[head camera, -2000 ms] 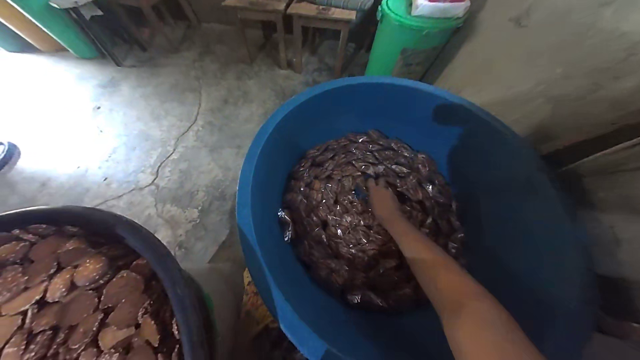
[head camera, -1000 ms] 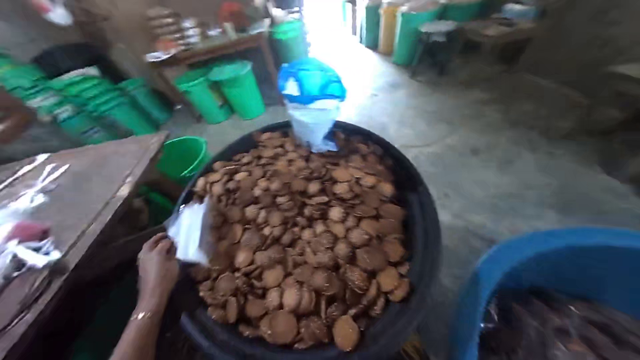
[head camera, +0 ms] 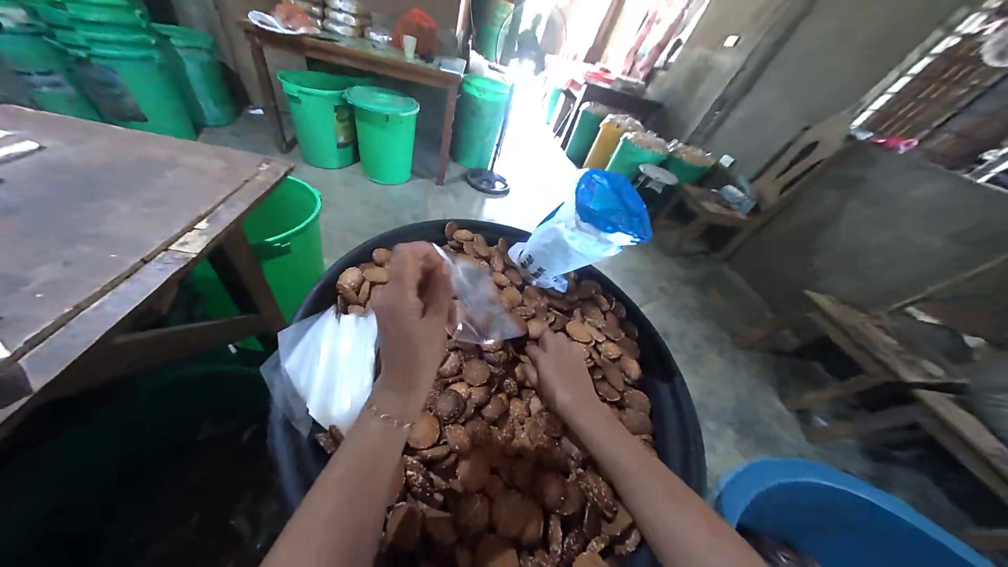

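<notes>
My left hand (head camera: 413,315), with a thin bracelet at the wrist, holds a clear plastic bag (head camera: 480,303) above a heap of round brown biscuits (head camera: 476,425). The biscuits fill a large black tub (head camera: 683,409). On the biscuits at the tub's middle lies my right hand (head camera: 559,366), its fingertips among them; whether it grips one I cannot tell. A stack of clear plastic bags (head camera: 327,366) rests at the tub's left side. At the far rim a blue and white plastic bag (head camera: 583,228) stands on the biscuits.
To the left is a worn wooden table (head camera: 134,205), with a green bucket (head camera: 287,236) beside it. A blue tub (head camera: 835,504) stands at the lower right. Farther back are lidded green bins (head camera: 384,138), a wooden table (head camera: 354,53) and, at right, a wooden bench (head camera: 882,339).
The view has swung from the blue tub to the black tub. My left hand, earlier at the stack of bags, now holds one bag over the biscuits. My right hand has come onto the biscuits.
</notes>
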